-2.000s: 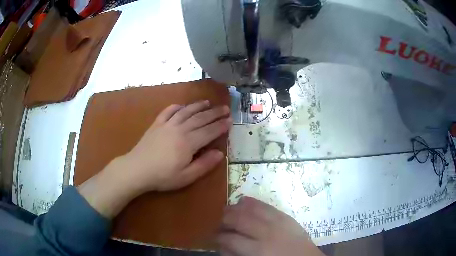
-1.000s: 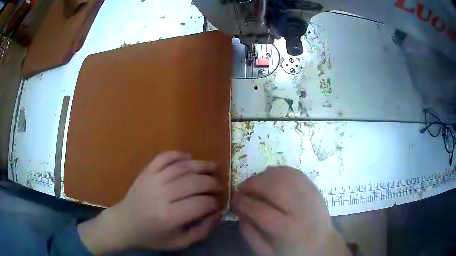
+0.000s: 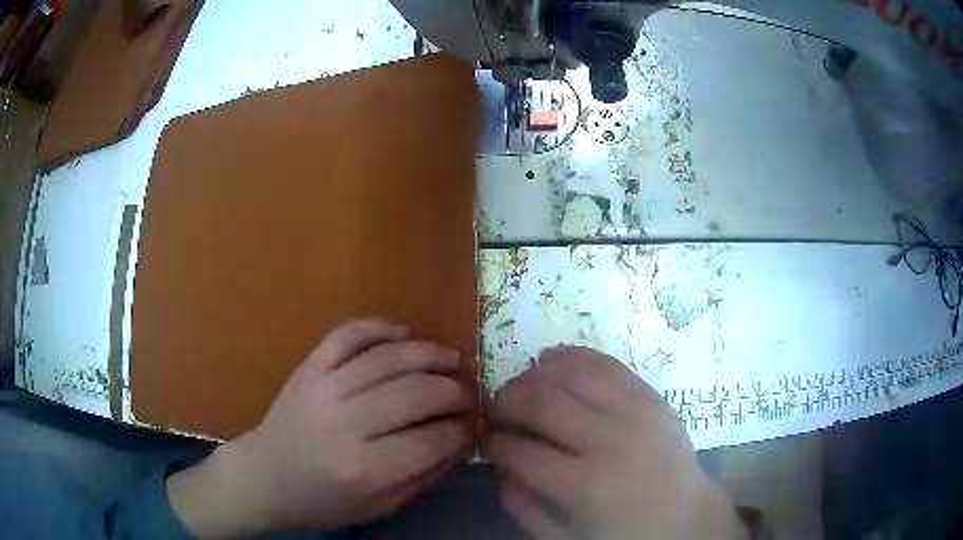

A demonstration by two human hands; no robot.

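Note:
A brown panel (image 3: 285, 232) with rounded left corners lies flat on the white table, left of the needle area, with a thin white edge showing beneath it. My left hand (image 3: 364, 422) rests on the panel's near right part, fingers at its right edge. My right hand (image 3: 581, 432) is beside the same edge near the front, fingers curled and fingertips meeting the edge. Both hands appear to pinch the panel's near right edge; the fingertips are partly hidden. The sewing machine head (image 3: 517, 37) stands above the needle plate (image 3: 546, 118), beyond the panel's far right corner.
Stacked brown panels (image 3: 111, 79) lie at the far left. A narrow dark strip (image 3: 123, 306) lies left of the panel. Thin dark eyeglasses or wire (image 3: 929, 264) lie at the right. A printed ruler scale (image 3: 803, 396) runs along the front table edge.
My left hand has moved from the panel's middle to its near right edge. My right hand has stayed near that edge. The view has tilted down, and the machine head sits higher in the picture.

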